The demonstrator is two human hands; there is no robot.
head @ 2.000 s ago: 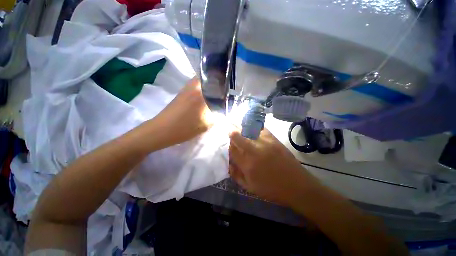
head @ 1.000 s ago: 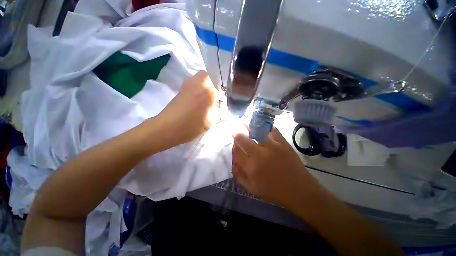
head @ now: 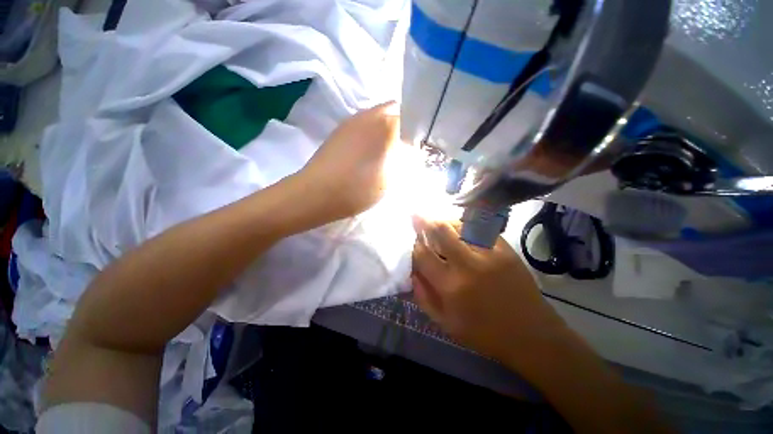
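Note:
The white garment piece lies bunched left of the needle, with a dark green fabric part in its folds. My left hand is on the cloth just left of the needle area, fingertips lost in glare. My right hand is at the cloth's right edge, just below the grey-blue cylinder fitting, fingers bent onto the fabric. The white sewing machine head with its blue stripe fills the upper right. Glare hides the presser foot and the fabric under the fingertips.
Black-handled scissors lie behind the needle, beside small pale strips. A ruler strip runs along the table's front edge. More white cloth hangs at the lower left. Purple cloth hangs at the right.
The machine head appears larger and further right and up in the view, and its shiny metal part now slants. The red patch at the top is out of view. Both hands remain by the needle.

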